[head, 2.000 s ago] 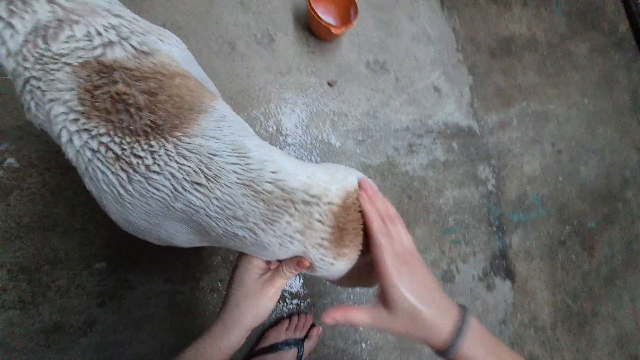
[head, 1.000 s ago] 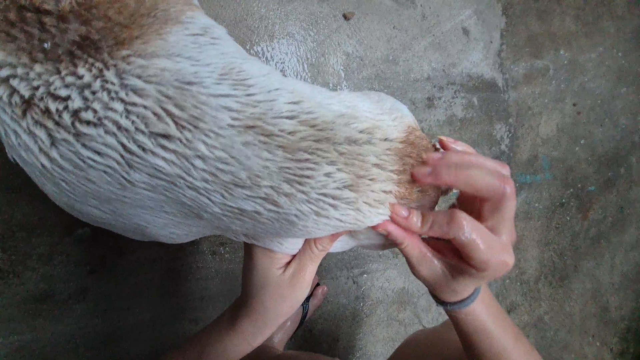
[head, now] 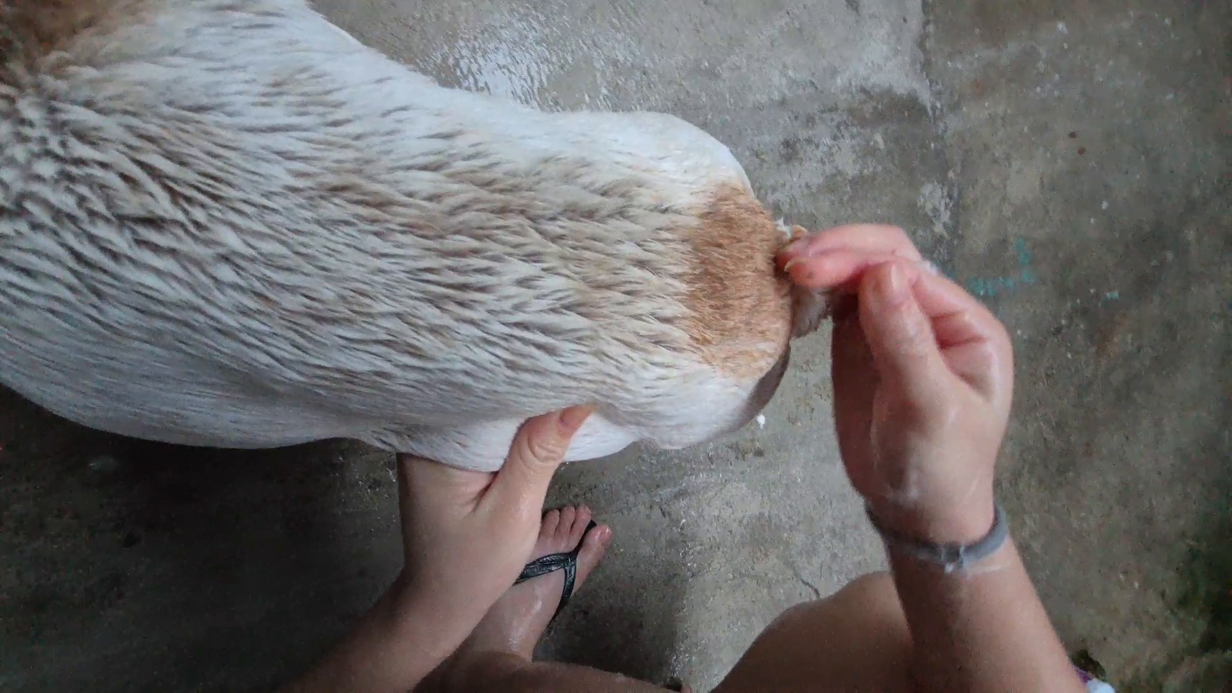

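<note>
A wet white dog with brown patches (head: 433, 260) stretches from the left edge to the middle, its hindquarters toward the right. My left hand (head: 491, 500) is at the near side of its hind part, thumb on the fur and the other fingers hidden beneath the body. At the rump, beside the brown patch, is my right hand (head: 914, 356), wet, with a grey band on the wrist. Its fingertips are drawn together at the dog's rear end, by the tail base; whether they pinch something there is not clear.
The dog stands over a rough concrete floor (head: 1088, 385) with wet, shiny spots. My foot in a black flip-flop (head: 558, 568) is just below the dog, near my left hand. My bare knee (head: 828, 635) shows at the bottom edge.
My right hand was spread beside the rump, then bent at its near side, and now has its fingertips at the rear end. My left hand stays under the hind part. The view has moved closer.
</note>
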